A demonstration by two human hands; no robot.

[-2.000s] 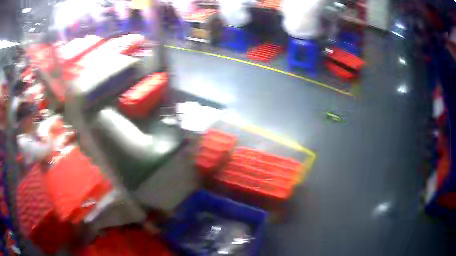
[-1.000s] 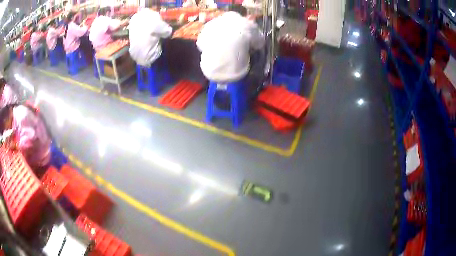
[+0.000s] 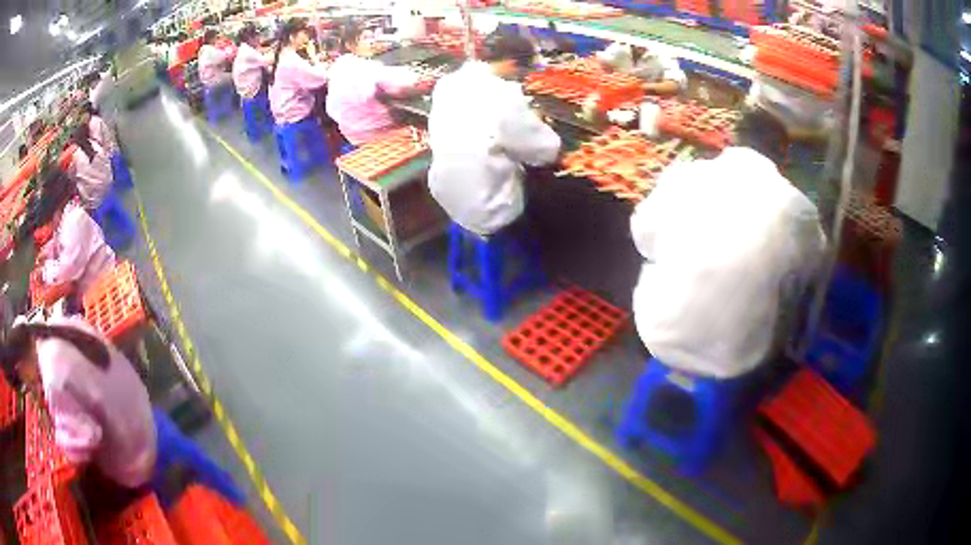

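Neither of my hands is in the picture. Nearest in front of me are a person in white (image 3: 729, 256) on a blue stool (image 3: 676, 415), seen from behind, and a red-orange compartment tray (image 3: 566, 332) flat on the floor. Stacked red trays (image 3: 820, 431) lie on the floor behind the stool, one tilted under another. More compartment trays (image 3: 623, 162) lie on the long bench in front of the seated people. The picture is slightly blurred.
A grey aisle (image 3: 351, 426) runs between two yellow lines. Another person in white (image 3: 484, 144) sits further along, beside a small table with a tray (image 3: 383, 152). People in pink (image 3: 91, 399) sit at the left among red trays. A pole (image 3: 841, 181) and pillar (image 3: 928, 138) stand right.
The view has swung left along the aisle and come closer to the seated people. The bench row now fills the middle and right, and the blue rack has left the view.
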